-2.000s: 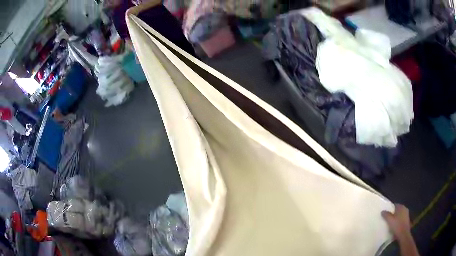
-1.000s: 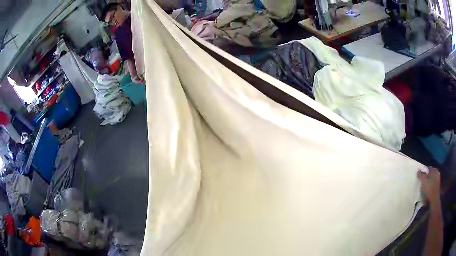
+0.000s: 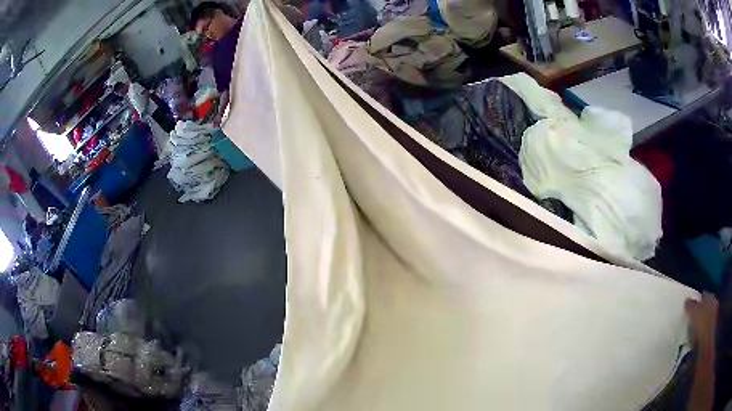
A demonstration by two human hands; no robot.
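Observation:
A large cream cloth (image 3: pixel 481 321) hangs stretched across the view from the top centre to the lower right. A long slit along its upper edge shows a dark brown inside (image 3: pixel 514 215). My right hand (image 3: pixel 703 311) is at the right edge of the picture, closed on the cloth's corner. My left hand is not in view. The cloth's far end narrows at the top, beside the other person. Its lower edge is cut off by the picture.
A person (image 3: pixel 227 50) stands behind the cloth's far end. Pale green-white cloth (image 3: pixel 594 172) lies over dark patterned cloth (image 3: pixel 490 120) at the right. A sewing table (image 3: pixel 594 50) is behind. Plastic-wrapped bundles (image 3: pixel 128 363) and an orange item (image 3: pixel 56 365) lie lower left. Dark floor (image 3: pixel 213 265) shows between.
The cloth has been lifted and spread wider, and my right hand has moved up and to the right with its corner. The other person has come into view.

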